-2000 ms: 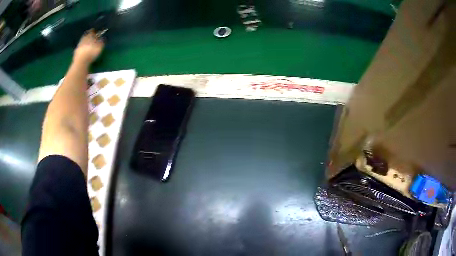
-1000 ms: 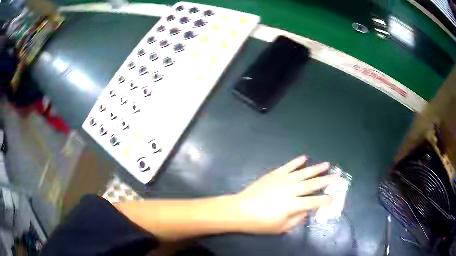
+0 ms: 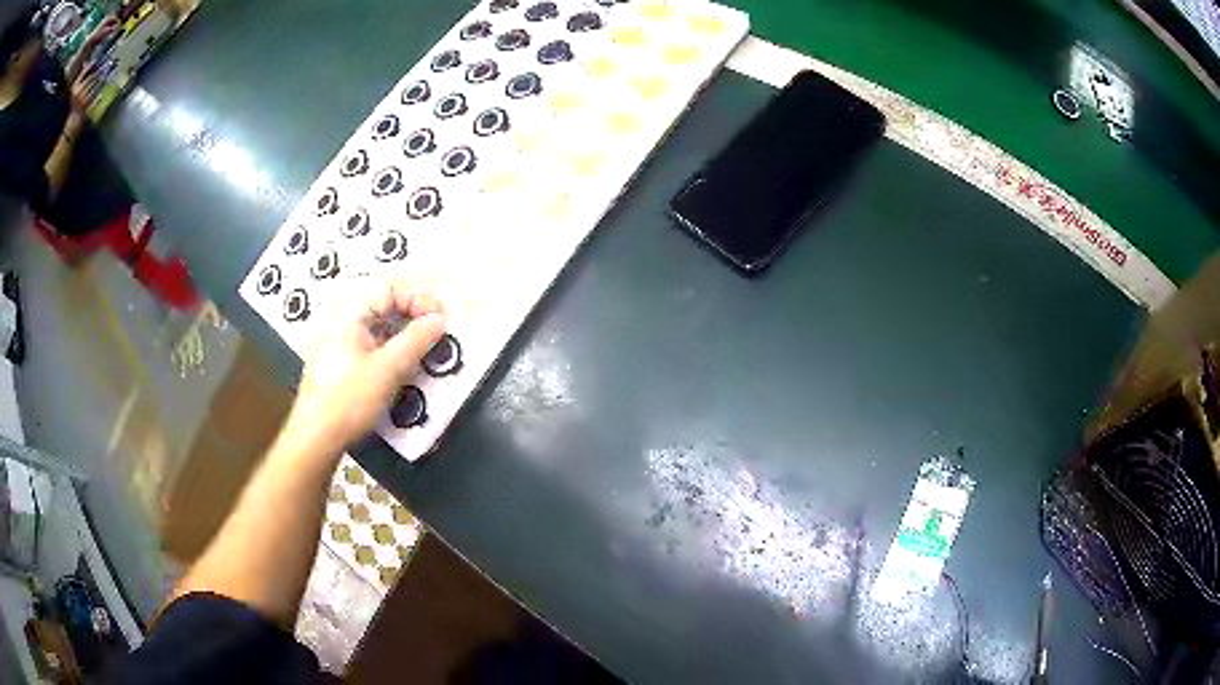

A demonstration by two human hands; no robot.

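Observation:
My left hand [image 3: 351, 361] is over the lower end of the white foam tray [image 3: 468, 295]. Its thumb and fingertips are pinched around a small dark round part, seemingly a mini speaker [image 3: 388, 325], partly hidden by the fingers. Rows of black ring-shaped speakers sit in the tray's left part; pockets on its right look pale yellow and empty. A green and white circuit board [image 3: 926, 533] lies on the mat at lower right, with a thin dark wire beside it. A thin pointed metal tip, likely the soldering iron [image 3: 1044, 629], shows at the bottom edge. My right hand is not in view.
A black smartphone [image 3: 780, 171] lies right of the tray. The black fume extractor [image 3: 1157, 502] stands at far right by brown cardboard. The green belt [image 3: 963, 80] at the top carries a round part and a pale board. Another person is at far left; a patterned sheet [image 3: 368, 515] is below the tray.
My left hand first reached to the belt, then lay over the board at lower right. It has now moved left to the tray, leaving the board uncovered. The view has turned and shifted.

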